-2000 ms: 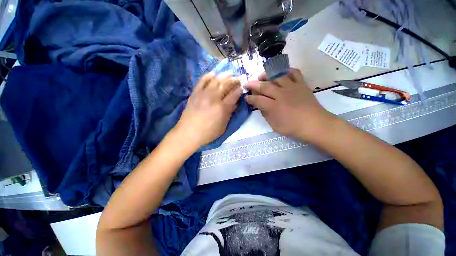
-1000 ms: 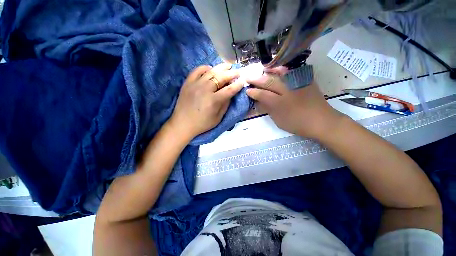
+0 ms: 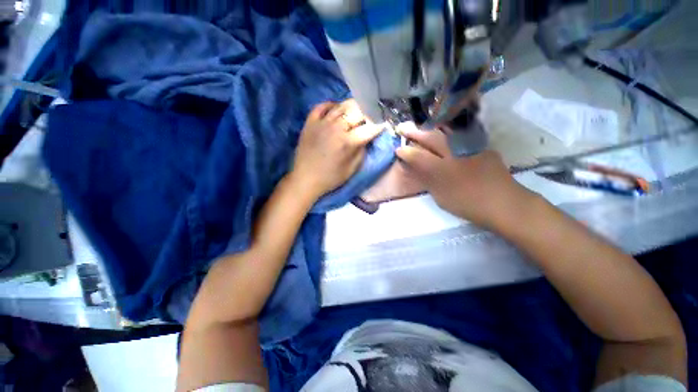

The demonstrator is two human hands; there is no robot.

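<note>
A blue denim garment (image 3: 145,184) lies in a large heap left of the needle, its edge reaching under the sewing machine (image 3: 390,61). My left hand (image 3: 329,149) presses on the garment's edge just left of the needle area. My right hand (image 3: 451,168) is at the right of the needle, thumb and fingertips pinched together at the garment's edge. The fingertips of both hands nearly meet there. Whether a label is between them cannot be told; the frame is blurred. The presser foot is mostly hidden behind my fingers and the machine head.
Thread snips (image 3: 593,180) lie right of my right hand. White printed labels (image 3: 566,116) lie flat behind them. Pale thread waste (image 3: 650,115) and a black rod are at the far right. Ruler tape (image 3: 428,260) runs along the front edge. A grey unit (image 3: 30,226) stands at left.
The view has shifted, so the scene sits lower and further right. Both hands stay close to the needle. My right fingertips now pinch more visibly at the cloth edge.
</note>
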